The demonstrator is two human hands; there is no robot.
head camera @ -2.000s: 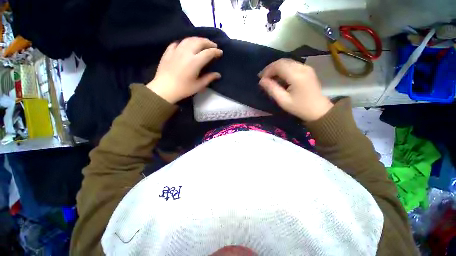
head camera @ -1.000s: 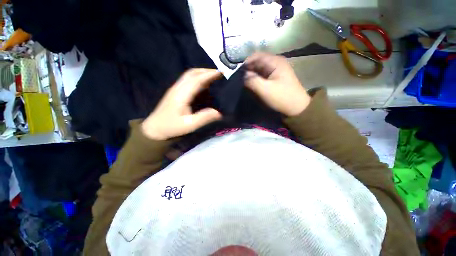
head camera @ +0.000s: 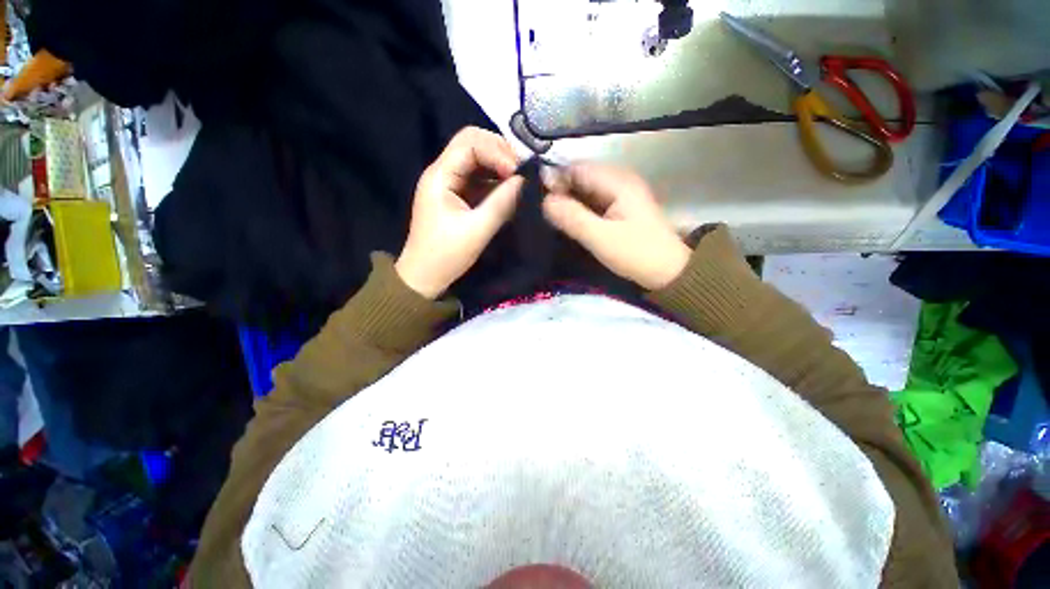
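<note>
The black garment (head camera: 311,150) is heaped at the left of the machine bed and runs down to my lap. My left hand (head camera: 470,207) pinches a small part of its edge between thumb and fingers, in front of the machine bed's near edge. My right hand (head camera: 610,216) pinches the same edge just to the right, fingertips almost touching the left ones. The edge between the fingertips is small, so its fold cannot be made out.
The machine bed (head camera: 622,86) lies ahead, with the presser foot (head camera: 656,44) at the top. Scissors (head camera: 812,94) and a dark strip (head camera: 714,113) lie on it. A blue bin (head camera: 1011,190) is at right, a yellow container (head camera: 86,247) at left, green cloth (head camera: 953,391) below right.
Two seconds ago the cloth was spread over the bed's near edge under both hands. It has been drawn back toward my lap, and my hands have come together, pinching its edge.
</note>
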